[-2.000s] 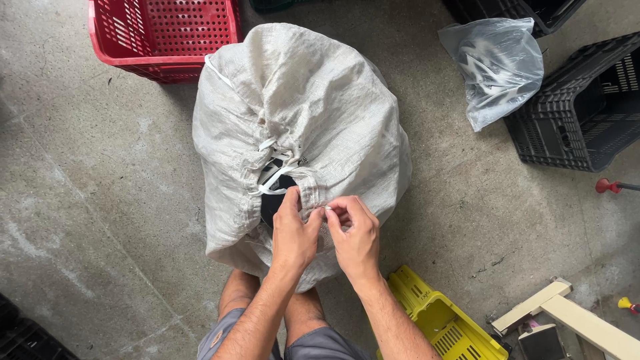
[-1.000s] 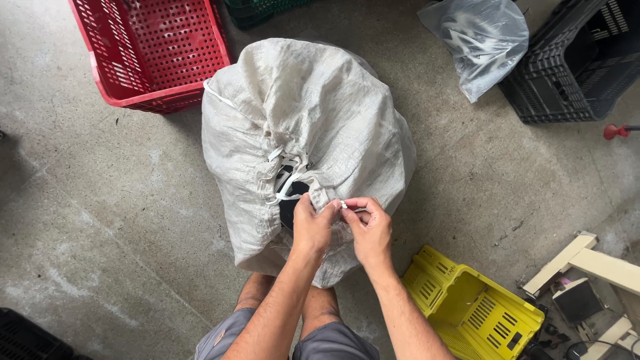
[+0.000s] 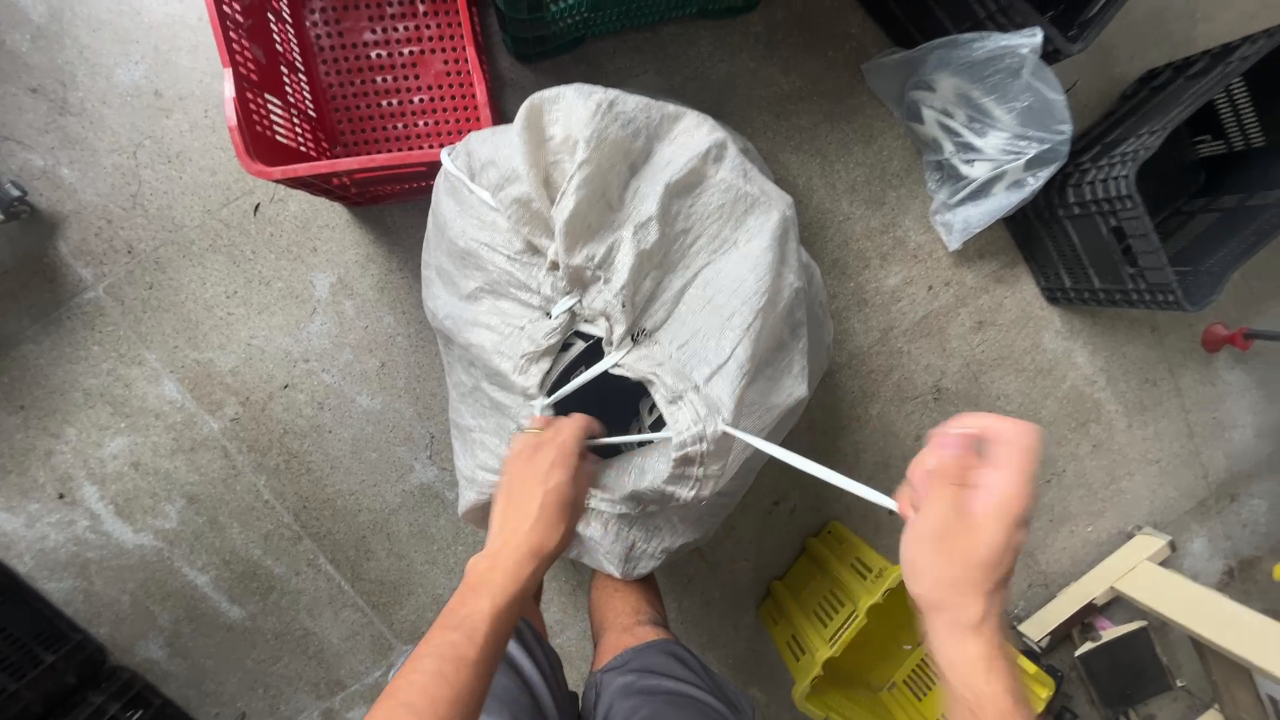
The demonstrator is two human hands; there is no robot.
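A bulging off-white woven sack (image 3: 640, 230) stands on the concrete floor in front of my legs. Through its gathered mouth I see dark contents (image 3: 600, 400) with white parts; what they are I cannot tell. A white cord (image 3: 810, 468) is threaded around the mouth and crosses the gap. My right hand (image 3: 970, 510), blurred, grips the cord out to the right of the sack and holds it taut. At the near left edge of the mouth, my left hand (image 3: 545, 480) has its fingers closed on the sack's rim; its fingertips are partly hidden.
A red plastic crate (image 3: 385, 90) stands behind the sack at left, beside a green crate (image 3: 600, 20). At right are a clear plastic bag (image 3: 985, 130) and a black crate (image 3: 1100, 220). Near my right arm lie a yellow crate (image 3: 840, 600) and a beige frame (image 3: 1190, 610).
My right hand has moved from the sack's mouth out to the right, drawing out a length of white cord. My left hand has moved left along the mouth. The two hands were close together before.
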